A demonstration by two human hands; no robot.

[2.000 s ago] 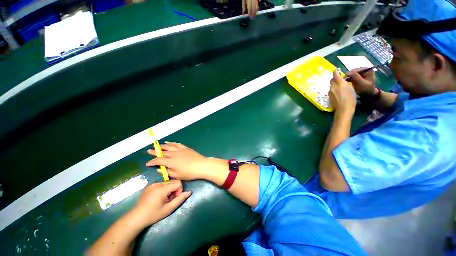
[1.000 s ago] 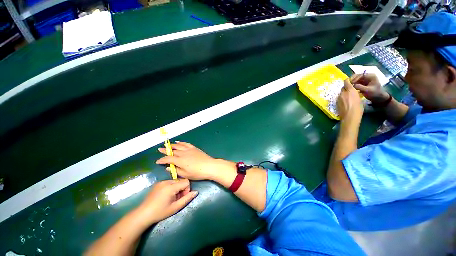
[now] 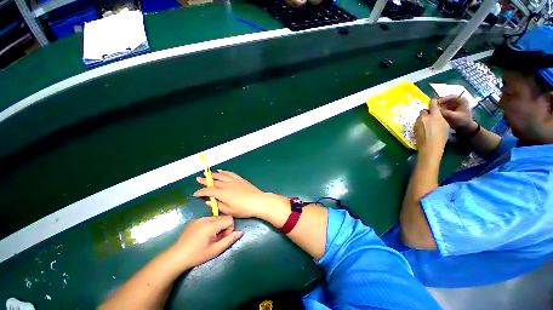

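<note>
Yellow tweezers (image 3: 211,192) lie under the fingers of my right hand (image 3: 233,195), on the green bench beside the white rail. My right hand is palm down with its fingers spread over them; I cannot tell if it grips them. A dark red wrist strap (image 3: 292,217) with a thin dark cord is on my right wrist. My left hand (image 3: 203,241) rests on the bench, fingers curled, close to the lower end of the tweezers; no held thing shows. An amber translucent sheet (image 3: 115,233) with a bright white patch lies left of my hands.
The white rail (image 3: 145,178) borders the dark green belt (image 3: 151,121). A person in blue works at the right beside a yellow tray (image 3: 394,112) of small white parts. A clipboard with papers (image 3: 114,35) lies beyond the belt. Whitish scraps (image 3: 53,265) lie at lower left.
The view has shifted left, so things sit further right and slightly lower. My hands and the tweezers have kept nearly the same pose. Small dark parts show at different places on the belt.
</note>
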